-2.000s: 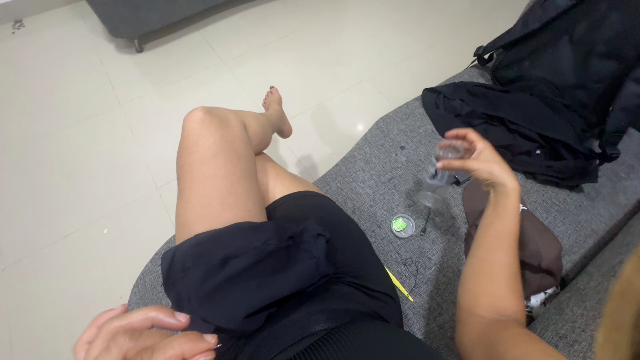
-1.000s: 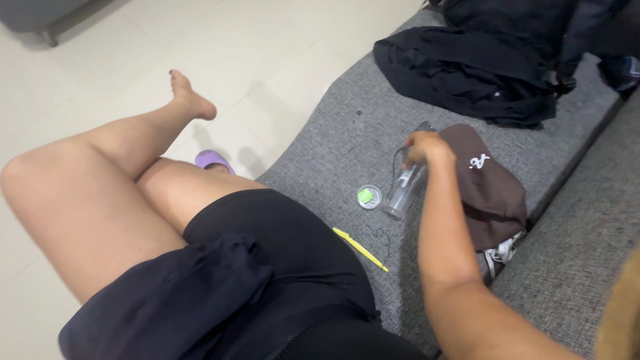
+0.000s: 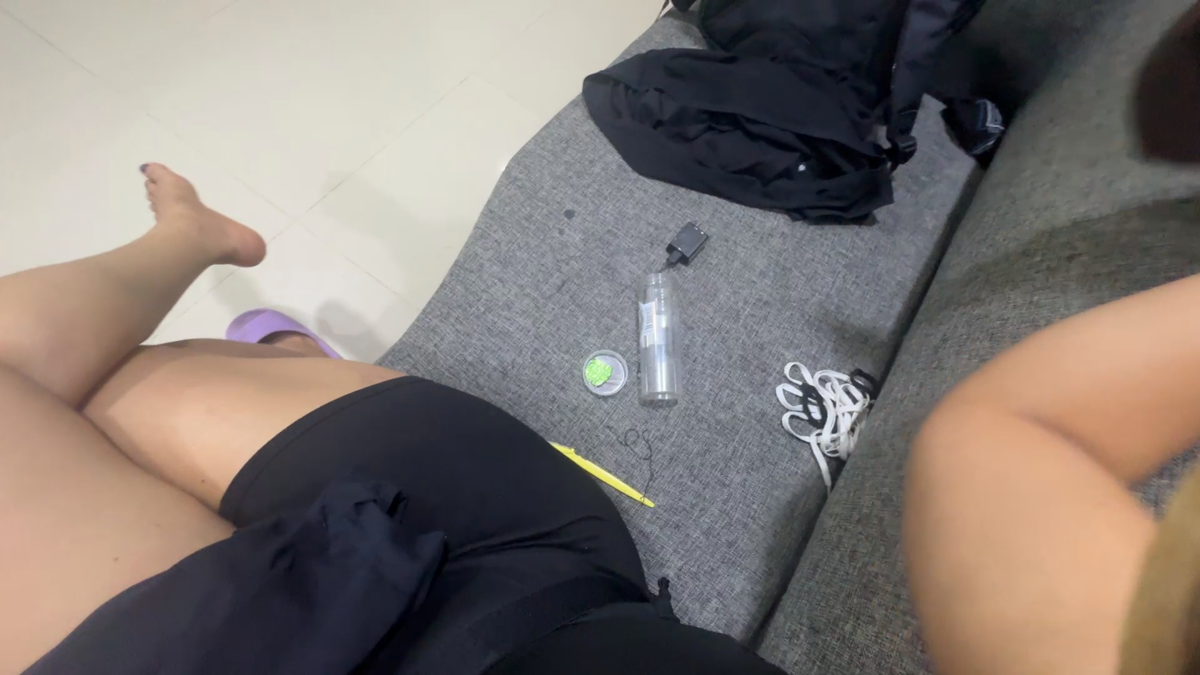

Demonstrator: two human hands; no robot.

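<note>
Neither of my hands shows in the head view; only my bent right arm rises at the right edge, over the sofa's backrest. A clear plastic bottle [image 3: 659, 342] with a label lies on the grey sofa seat. Just left of it is a small round clear container [image 3: 606, 373] with something green in it. A yellow pointed tool [image 3: 605, 476] lies beside my thigh, with a thin dark thread [image 3: 649, 450] near its tip. Above the bottle's neck is a small black box-shaped item [image 3: 687, 243]. Dark navy cloth [image 3: 309, 572] rests on my lap.
A black backpack and cloth [image 3: 741, 122] lie at the far part of the seat. White and black cords [image 3: 825, 408] are bunched against the backrest [image 3: 1050, 234]. A purple slipper [image 3: 272, 328] is on the tiled floor [image 3: 375, 122] at the left.
The bottle that my right hand was at a second ago now lies on the seat, let go. The brown cap is gone from beside the backrest, and my right arm has moved right.
</note>
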